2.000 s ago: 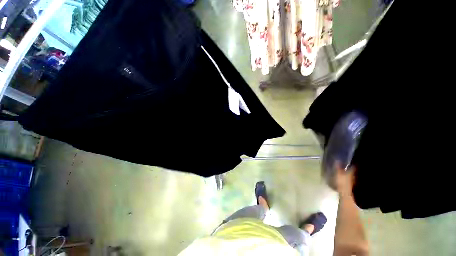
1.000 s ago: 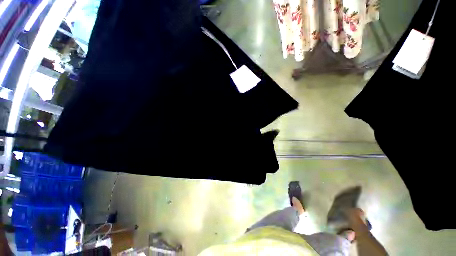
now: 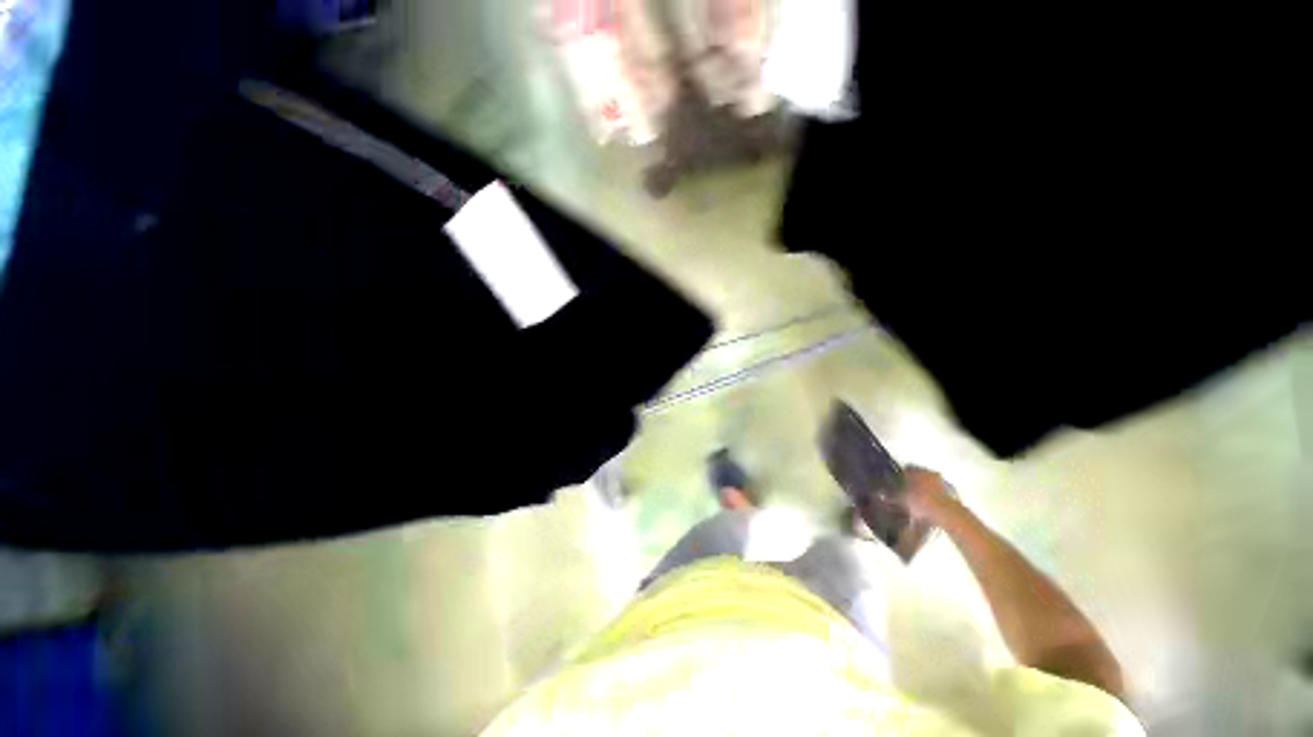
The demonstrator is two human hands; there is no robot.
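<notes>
My right hand [image 3: 923,498] is shut on the dark lint pad [image 3: 861,458], a long blackish block held over the floor in front of my right leg, apart from the cloth. A wide black garment [image 3: 288,346] hangs on the left with a white hang tag [image 3: 513,255] on a strip. Another black garment [image 3: 1066,187] hangs on the right, with a white tag [image 3: 811,55] at its upper left edge. My left hand is not in the picture. The frame is blurred.
Cream floral garments [image 3: 619,72] hang at the top middle, above a dark rack base [image 3: 713,148]. Thin rack rails [image 3: 763,364] cross the gap between the black garments. A blue crate [image 3: 55,677] is at the lower left. My shoe [image 3: 727,469] shows on the greenish floor.
The pad was at the right garment two seconds ago, then low by my legs; it is now farther forward, still off the cloth. The view has shifted, and the black garments fill more of it.
</notes>
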